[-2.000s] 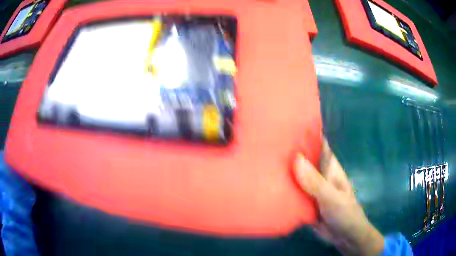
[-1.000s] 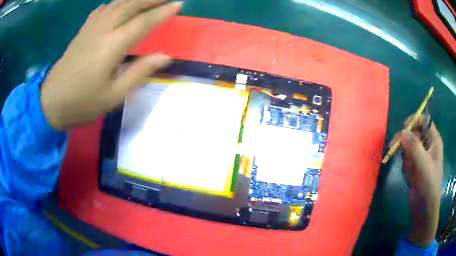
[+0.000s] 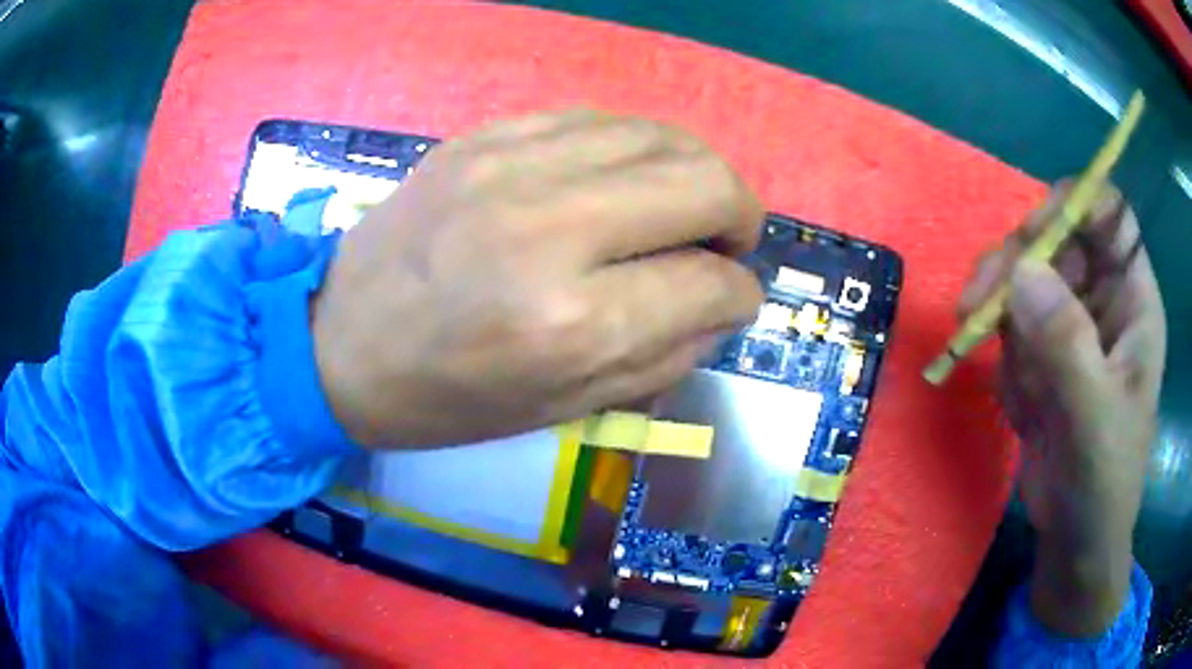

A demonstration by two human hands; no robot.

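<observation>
The opened tablet (image 3: 445, 569) lies insides up on the red foam pad (image 3: 902, 523). My left hand (image 3: 549, 275) is over its upper middle, fingers bent and fingertips close together near the top of the blue main board (image 3: 765, 356); whether they hold anything is hidden. My right hand (image 3: 1078, 353) holds a tan bamboo stick (image 3: 1046, 242) over the pad's right side, its lower end right of the tablet. The silver shield cover (image 3: 739, 490) lies on the board. Yellow tape (image 3: 673, 438) reaches from the battery (image 3: 464, 490) onto the cover.
The dark-green bench (image 3: 837, 46) shows beyond the pad. A piece of another red pad (image 3: 1161, 24) shows at the top right corner. A light-blue scrap (image 3: 309, 209) is at the tablet's upper left. The camera module (image 3: 854, 295) is at its upper right.
My left hand has moved right, from the tablet's upper left to the top of the board. My right hand still holds the stick, now further over the pad.
</observation>
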